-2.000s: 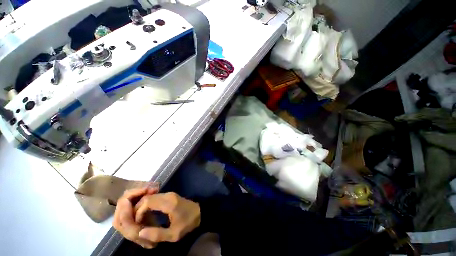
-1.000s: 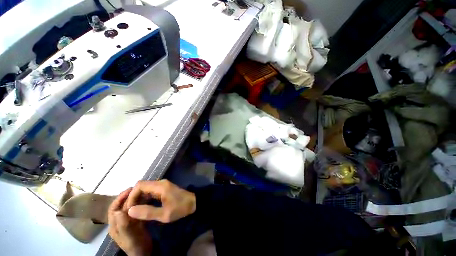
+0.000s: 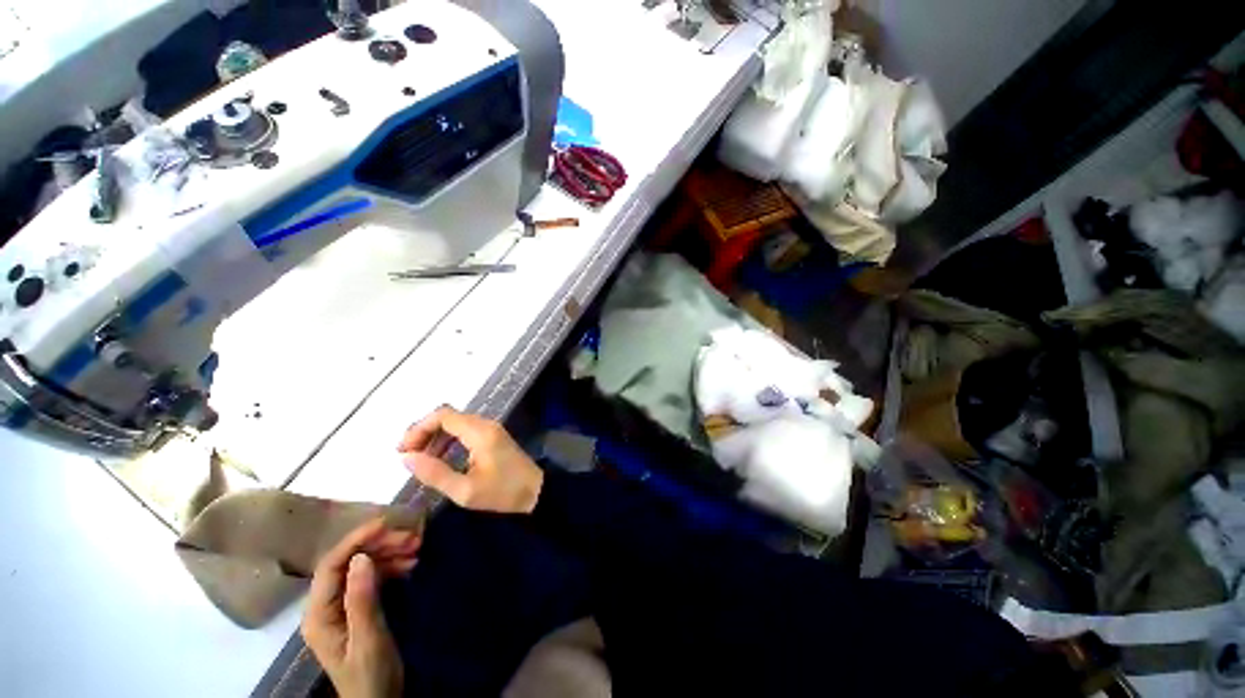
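Observation:
A beige-brown fabric strip [image 3: 260,539] lies looped at the table's front edge, its left end folded near the presser foot area of the white sewing machine [image 3: 328,150]. My left hand [image 3: 358,607] is at the lower left, its curled fingertips over the strip's right end; whether they grip it is hidden. My right hand [image 3: 471,464] is above and right of it, at the table edge, thumb and fingers apart, with nothing visible in it. The needle is too small to make out.
A thin silver tool [image 3: 451,271], an orange-brown handled tool [image 3: 550,222] and red-handled scissors [image 3: 590,175] lie right of the machine arm. A blue pen [image 3: 314,221] is on the machine. White cloth [image 3: 785,409] is heaped beyond the table's front edge.
My hands, together before, are now apart. My right hand has moved up and opened; my left is lower, by the strip's end. The view has shifted slightly.

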